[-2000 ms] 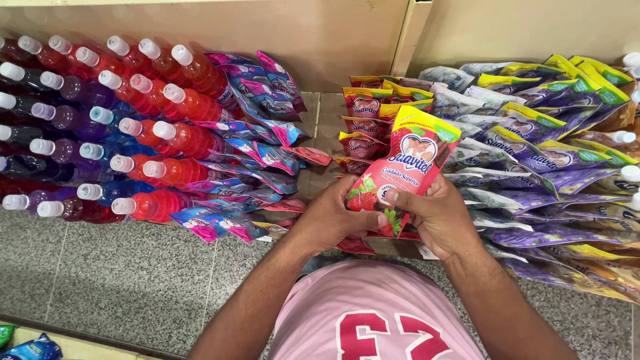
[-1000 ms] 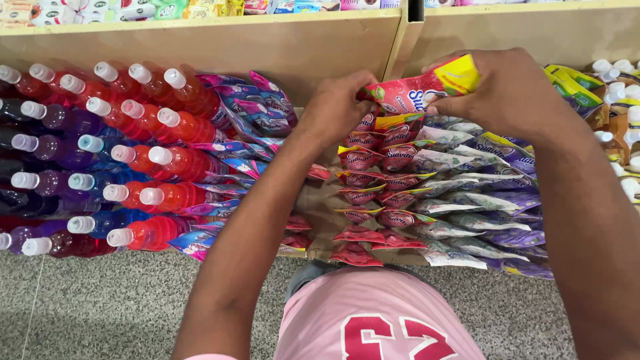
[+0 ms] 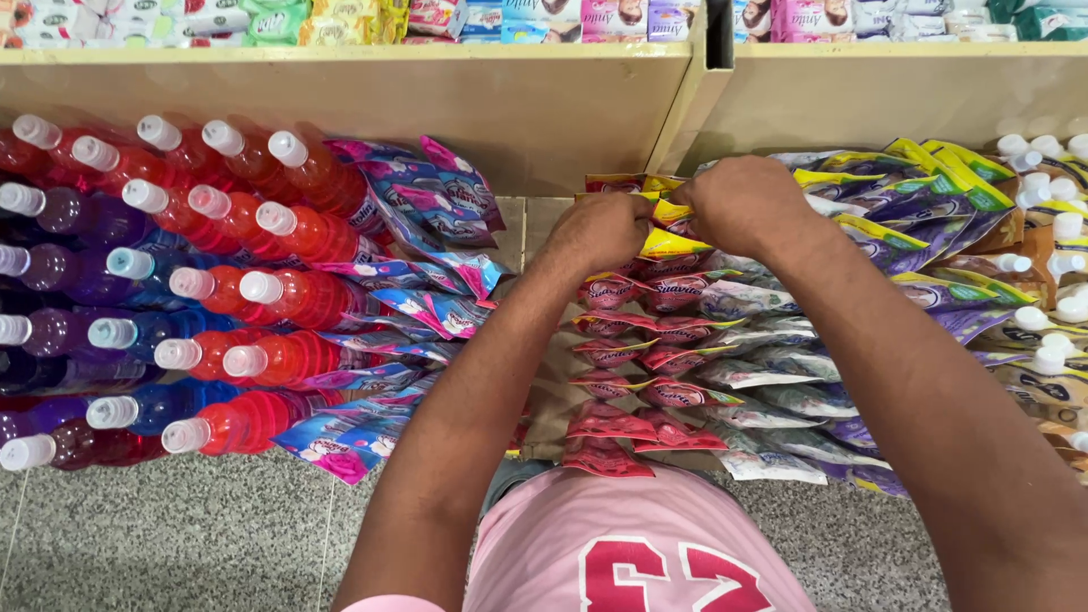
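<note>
Two columns of red Suavitel pouches (image 3: 671,289) with yellow tops stand in front of me. At the rear of these columns, my left hand (image 3: 602,228) has its fingers bent down on the yellow top of a pouch (image 3: 671,243). My right hand (image 3: 741,204) is just to its right, fingers curled at the yellow-edged pouches there. Fingertips of both hands are partly hidden, so the grip of each cannot be told. White-and-green pouches (image 3: 752,299) and purple pouches (image 3: 884,246) stand to the right of the red ones.
Rows of bottles with red liquid (image 3: 310,293) and purple or blue liquid (image 3: 93,217) fill the left. Beside them stand blue-and-pink pouches (image 3: 442,191). A beige shelf panel (image 3: 382,102) runs behind, with packaged soaps (image 3: 544,13) above it. White-capped bottles (image 3: 1050,357) are at the far right.
The red pouch held up between both hands in the earlier frames is now down among the rear pouches, where both hands have lowered. The view has shifted toward the shelf panel.
</note>
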